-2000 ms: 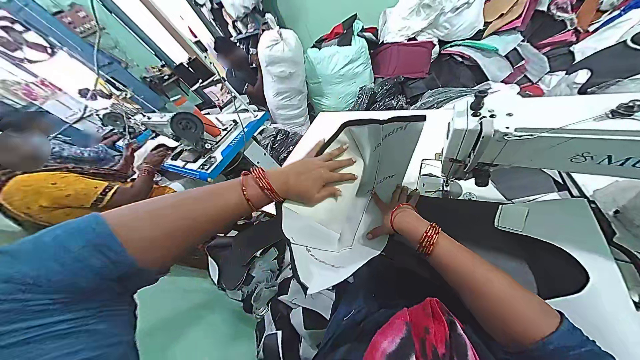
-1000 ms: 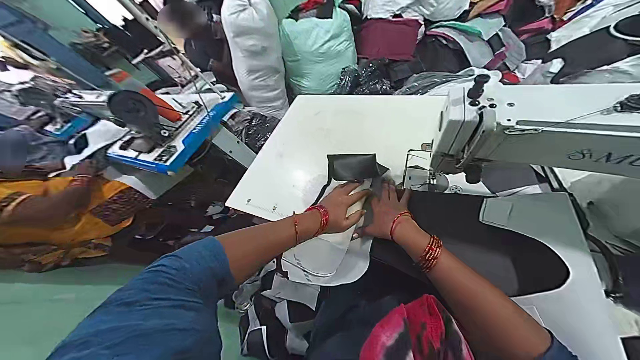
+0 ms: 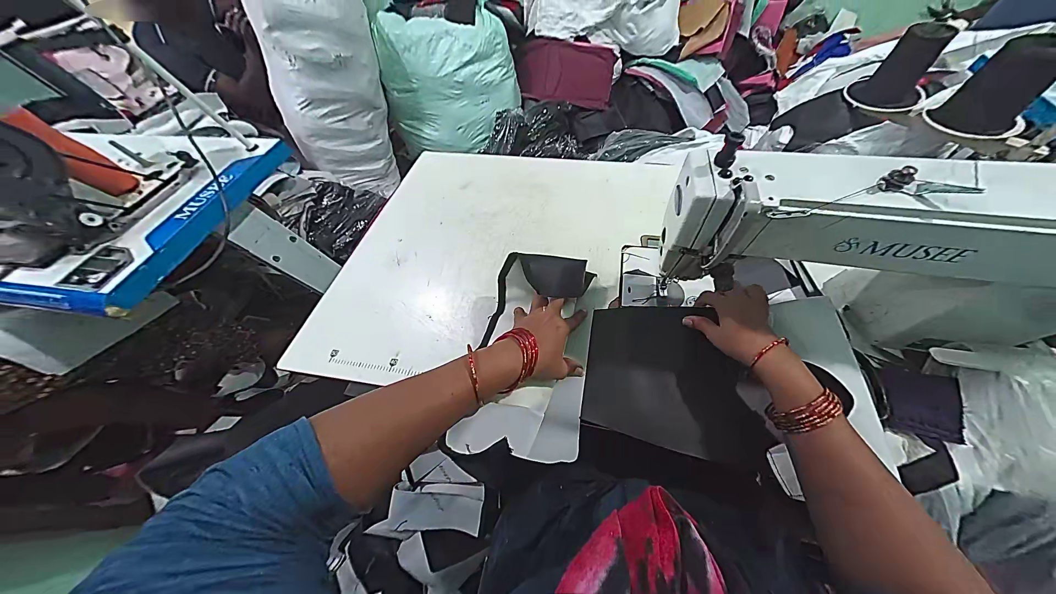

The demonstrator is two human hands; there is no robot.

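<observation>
My left hand [image 3: 540, 334] lies with fingers spread on a white fabric piece [image 3: 536, 425] with black edging, left of the needle area. A folded black flap [image 3: 557, 275] of fabric shows just beyond its fingertips. My right hand [image 3: 734, 318] grips the upper edge of a black fabric panel [image 3: 660, 379], thumb on top, close to the presser foot [image 3: 662, 289] of a white Musee sewing machine [image 3: 858, 223]. The panel's near edge hangs toward my lap. Whether the panel's edge is under the foot cannot be told.
The white machine table [image 3: 429, 247] carries a printed ruler scale at its near left. Another sewing machine [image 3: 190, 206] stands at the left, with a person [image 3: 190, 45] beyond. Stuffed sacks [image 3: 445, 70] and heaped fabric line the back. Black thread cones [image 3: 986, 87] stand at back right.
The black panel has come up flat beside the needle, with my right hand now on its upper edge. My hands have moved apart; the left one stays on the white piece.
</observation>
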